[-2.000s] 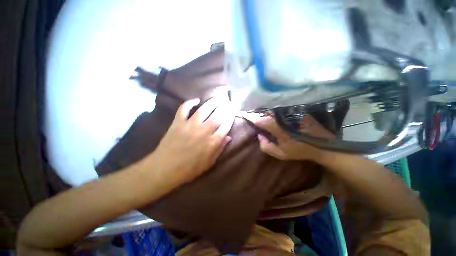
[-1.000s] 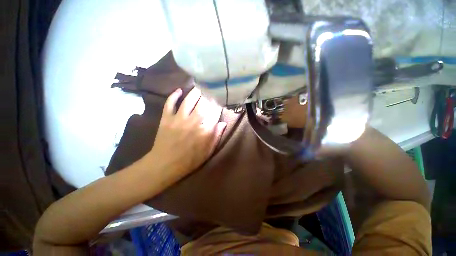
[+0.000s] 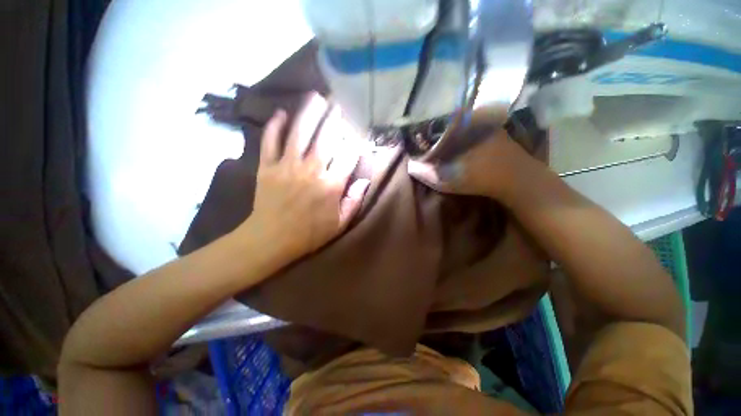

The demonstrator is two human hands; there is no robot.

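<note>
A brown garment panel [image 3: 357,276] lies over the white table, under the sewing machine head [image 3: 382,65], and hangs over the front edge. My left hand [image 3: 305,183] lies spread on the cloth just left of the needle area, fingers apart and pressing it flat. My right hand [image 3: 467,166] is at the right of the needle area, thumb on a fold of the cloth; its fingers are partly hidden behind the shiny curved metal part [image 3: 496,65]. Lamp glare washes out the needle area.
Dark brown cloth [image 3: 32,187] hangs at the far left. A blue basket [image 3: 248,378] is below the table at left, a green basket [image 3: 678,260] at right. Red-handled snips [image 3: 725,183] are at the table's right end.
The view has shifted, so the curved metal part no longer covers my right hand, which now shows beside the needle area. My left hand stays on the cloth.
</note>
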